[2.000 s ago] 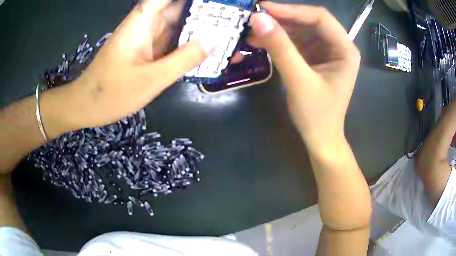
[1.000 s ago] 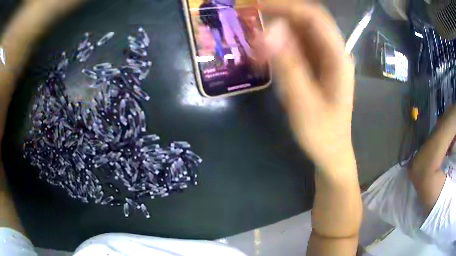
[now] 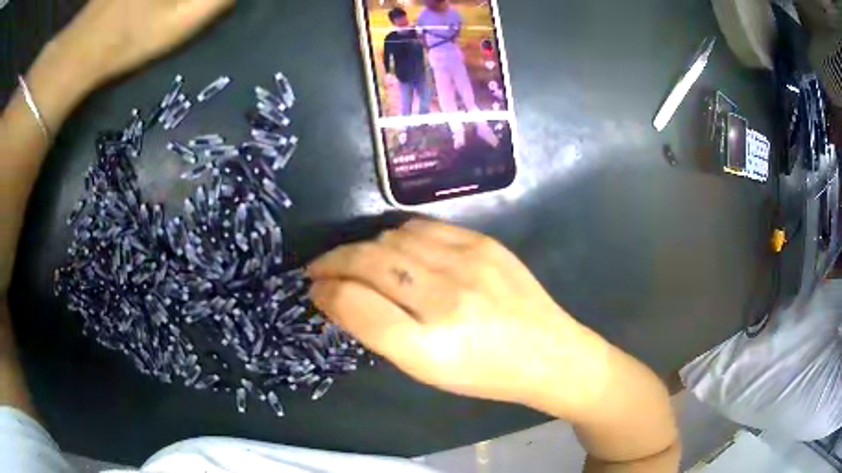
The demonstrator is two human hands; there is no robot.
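Note:
A wide loose heap of small narrow dark plastic inserts with clear glints (image 3: 222, 268) lies on the dark mat at the left. My right hand (image 3: 434, 309) is palm down at the heap's right edge. Its fingertips touch or cover the inserts there, and whether they pinch one is hidden. My left hand (image 3: 162, 28) is at the upper left, cut off by the top edge, so its fingers and anything in them are mostly out of view.
A smartphone (image 3: 439, 102) with a lit video lies flat at top centre. White tweezers or a slim tool (image 3: 683, 83), a small handset (image 3: 746, 151) and a black cable with an orange piece (image 3: 778, 240) lie at the right. A person's white clothing (image 3: 785, 369) shows lower right.
My right hand has moved from beside the phone down and left to the heap. My left hand has come back into view at the upper left. The phone's video picture differs.

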